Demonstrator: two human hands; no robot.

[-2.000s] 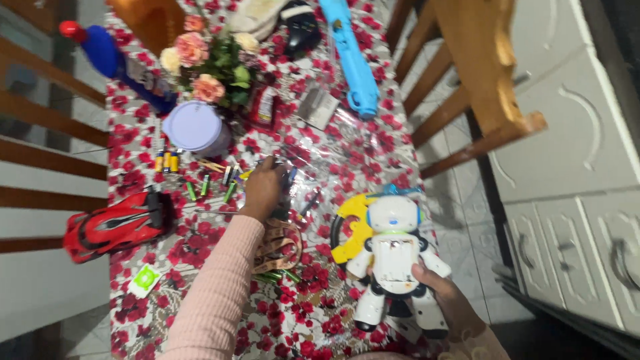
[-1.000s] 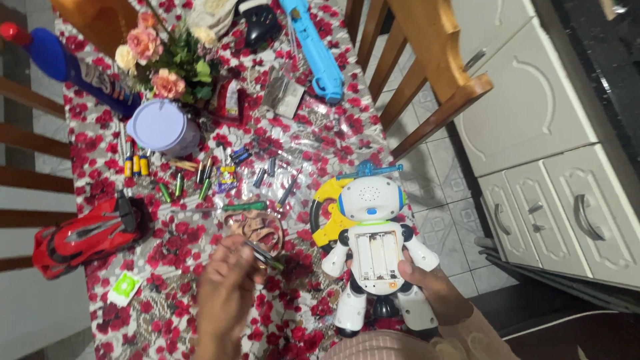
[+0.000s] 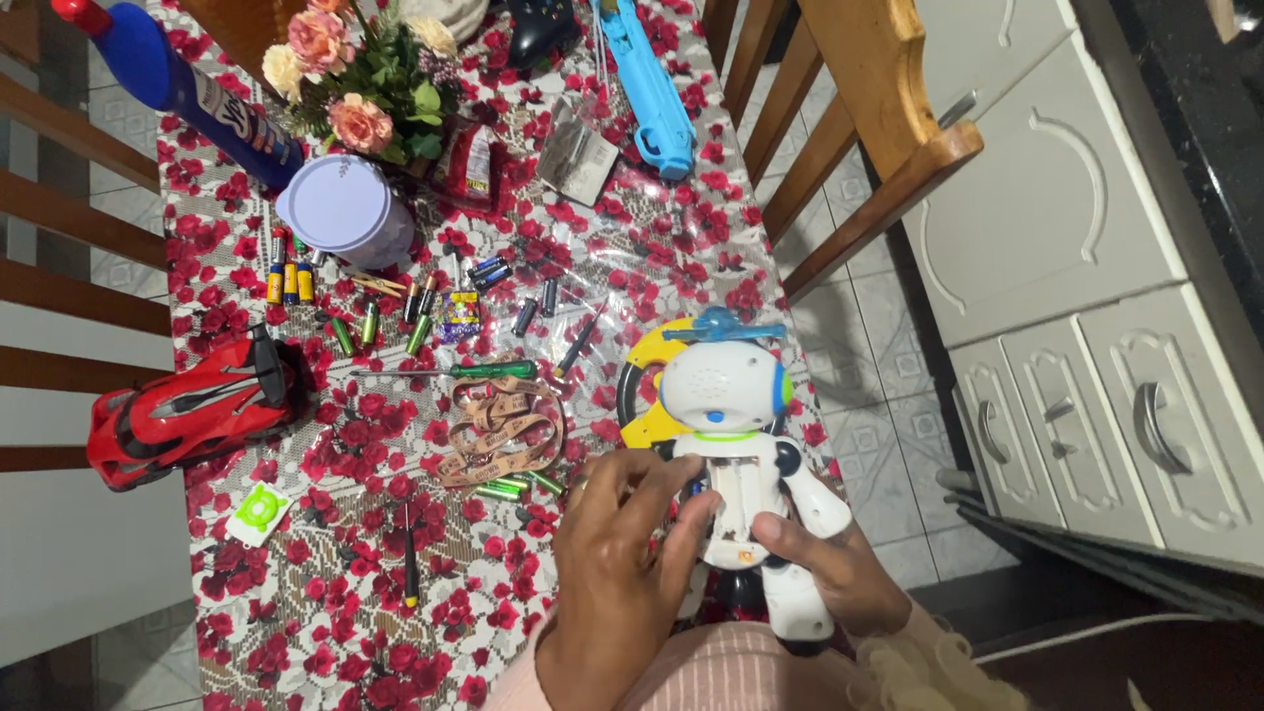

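A white toy robot (image 3: 736,494) lies back up near the table's front edge, its battery compartment uncovered. My right hand (image 3: 829,568) grips its lower side, thumb beside the compartment. Fingers of my left hand (image 3: 632,533) are at the compartment's left edge, around a small dark-blue battery (image 3: 695,487), mostly hidden. Left of the robot lie a coiled measuring tape (image 3: 504,434), green batteries (image 3: 504,489), a green-handled screwdriver (image 3: 494,369) and a dark slim screwdriver (image 3: 578,341). Behind the robot's head is a yellow toy steering wheel (image 3: 642,425) with a translucent blue piece (image 3: 726,326).
A red toy car (image 3: 193,405), a green-and-white piece (image 3: 260,513) and a small screwdriver (image 3: 411,553) lie left. Farther back are loose batteries (image 3: 291,281), a lilac tub (image 3: 346,212), a blue bottle (image 3: 212,109), flowers (image 3: 365,89) and a blue toy gun (image 3: 652,94). Wooden chairs flank the table.
My left hand was among the loose batteries, then came toward me holding batteries, and is now at the robot's compartment. My right hand has kept hold of the robot.
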